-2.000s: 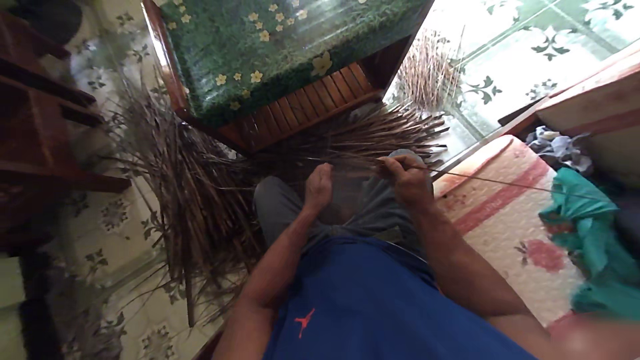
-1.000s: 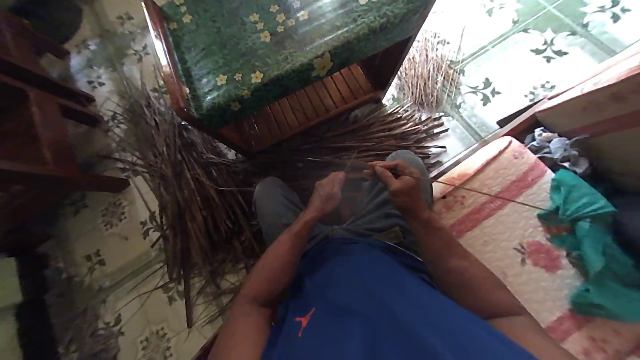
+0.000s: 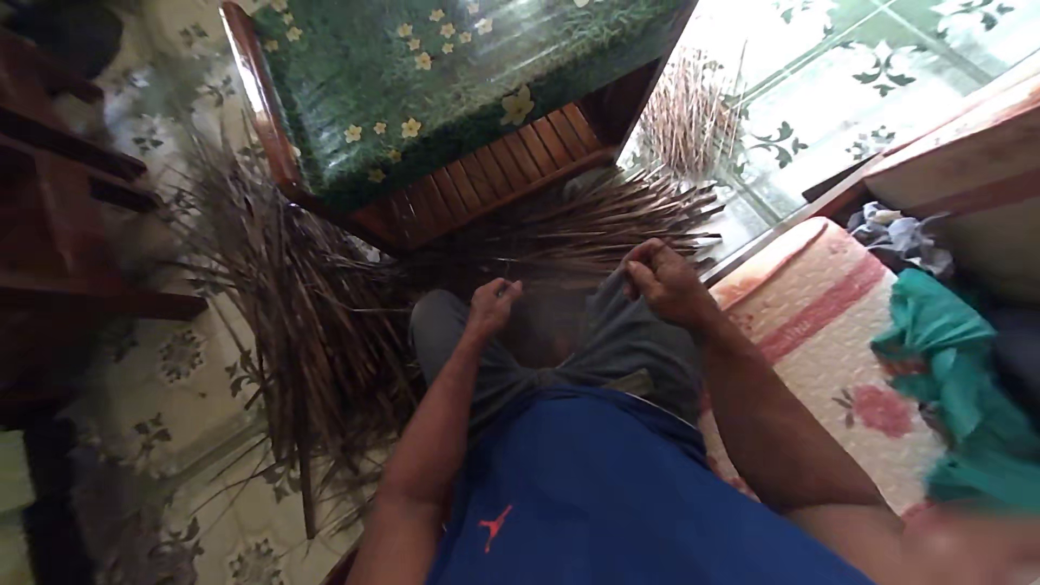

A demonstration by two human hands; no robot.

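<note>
My left hand (image 3: 494, 305) is closed above my left thigh, with a small dark tip of something thin showing between thumb and fingers; its kind is unclear. Over my right knee is my right hand (image 3: 662, 280), thumb and fingertips close together; whether a thin strip lies between them cannot be told. Beyond both hands, a bundle of long brown dried plant strips (image 3: 617, 215) lies on the floor, partly under a wooden table. A larger heap of similar strips (image 3: 317, 333) spreads on the floor beside my left leg.
The wooden table with a green flowered cover (image 3: 455, 89) stands in front. A paler bundle of thin strips (image 3: 691, 114) lies beyond its right corner. At right are a patterned cushion (image 3: 821, 325) and green cloth or plastic (image 3: 942, 349). Dark wooden furniture (image 3: 65, 203) stands at left.
My hands are farther apart than one second ago. The long thin strip that ran from my right hand across the cushion no longer shows there.
</note>
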